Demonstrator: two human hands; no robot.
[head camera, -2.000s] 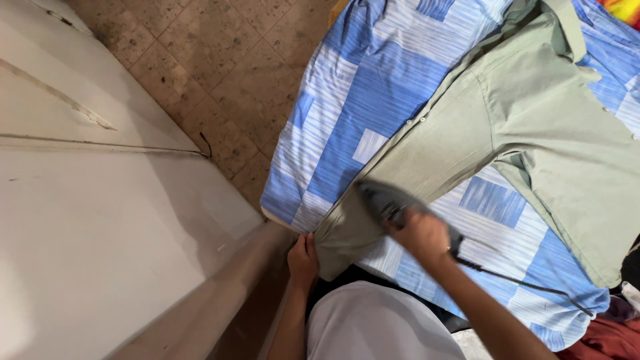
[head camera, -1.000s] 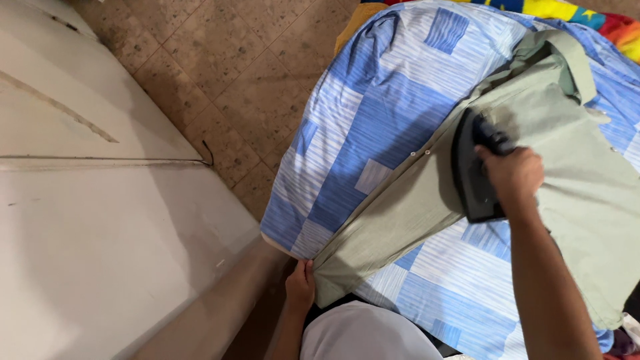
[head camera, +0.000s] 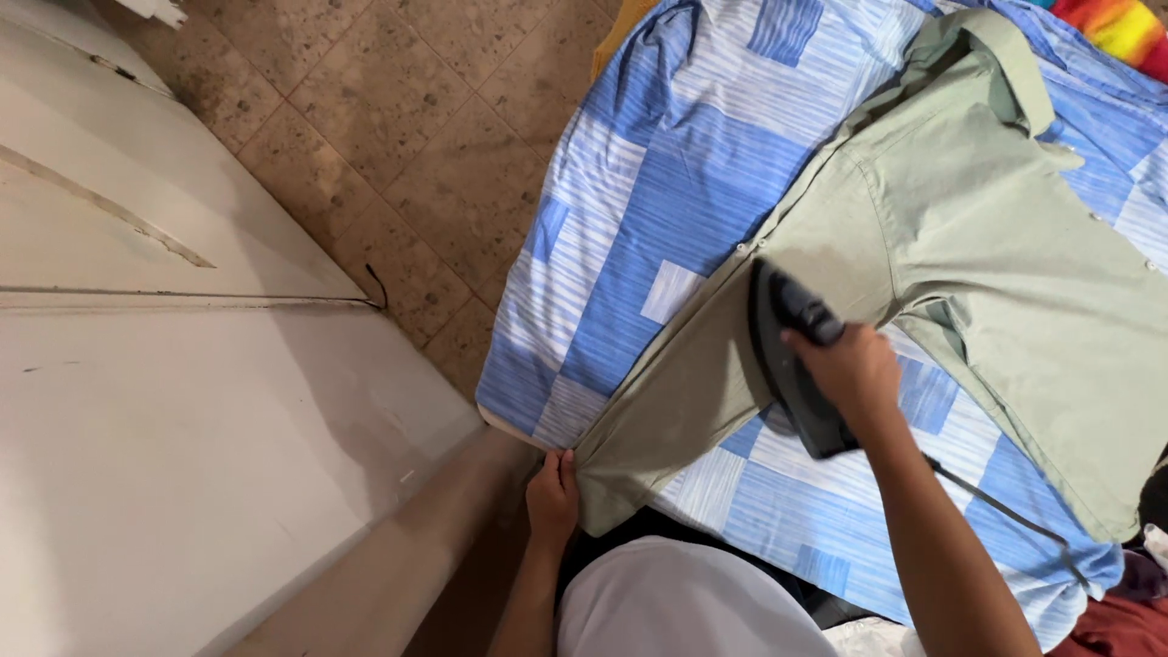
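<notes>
A pale green button-up shirt (head camera: 967, 219) lies over a surface covered with blue and white patchwork-print cloth (head camera: 703, 182), its sleeve stretched toward the lower left. My right hand (head camera: 849, 370) grips the handle of a dark clothes iron (head camera: 789, 356), whose tip rests on the sleeve near some small buttons. The iron's rear reaches past the sleeve's lower edge, over the patterned cloth. At the sleeve's cuff end, my left hand (head camera: 554, 493) pinches the green fabric by the corner of the covered surface.
The iron's cord (head camera: 1004, 511) runs to the lower right across the patterned cloth. A white cabinet-like panel (head camera: 182, 438) stands at the left, beside a brown tiled floor (head camera: 392, 137). Dark red cloth (head camera: 1113, 625) is at the bottom right; a multicoloured cloth (head camera: 1118, 32) is at the top right.
The iron, in my right hand, went up the sleeve toward the shirt's shoulder, then came back down and left to mid-sleeve. My left hand has stayed at the cuff end.
</notes>
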